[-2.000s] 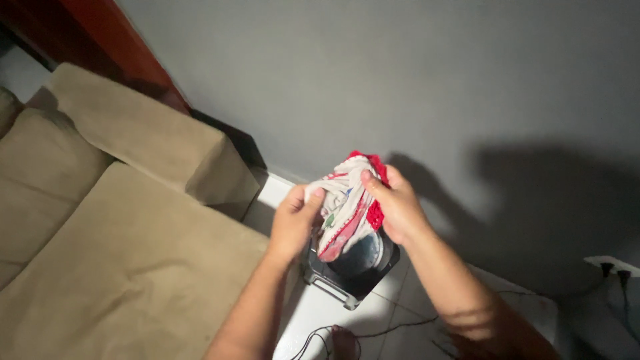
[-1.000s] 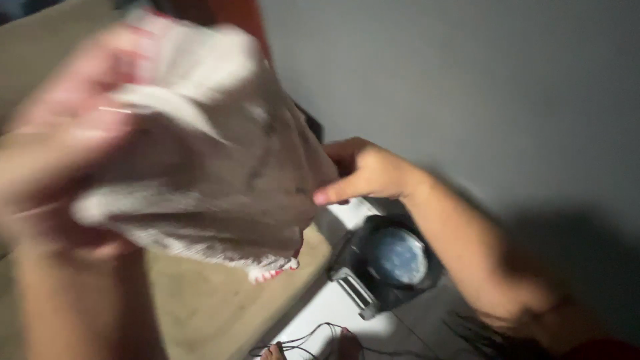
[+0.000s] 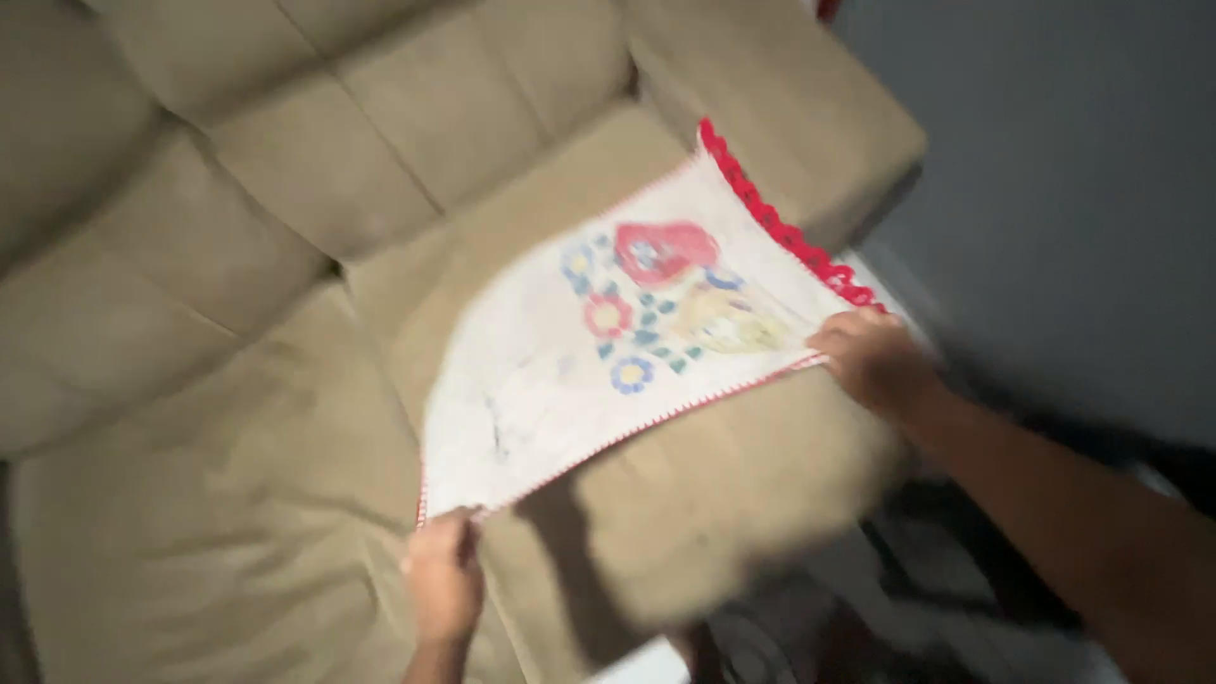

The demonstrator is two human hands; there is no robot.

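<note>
A white cloth (image 3: pixel 532 351) with painted flowers, red stitched edges and a red crocheted border (image 3: pixel 774 223) is spread out above the seat of a beige sofa (image 3: pixel 703 475). My left hand (image 3: pixel 446 570) grips its near left corner. At the near right, beside the crocheted border, my right hand (image 3: pixel 869 356) holds the other near corner. The far side of the cloth reaches toward the sofa's armrest. Whether the cloth's middle touches the seat is hard to tell.
The sofa's back cushions (image 3: pixel 380 123) run across the upper left, and its armrest (image 3: pixel 788 104) stands at the upper right. A grey wall (image 3: pixel 1045 190) rises to the right. Dark, blurred things and cables lie on the floor at the lower right.
The cloth was bunched between both hands over a black object by the wall; now it is opened out over the sofa, painted side showing. The view has swung left.
</note>
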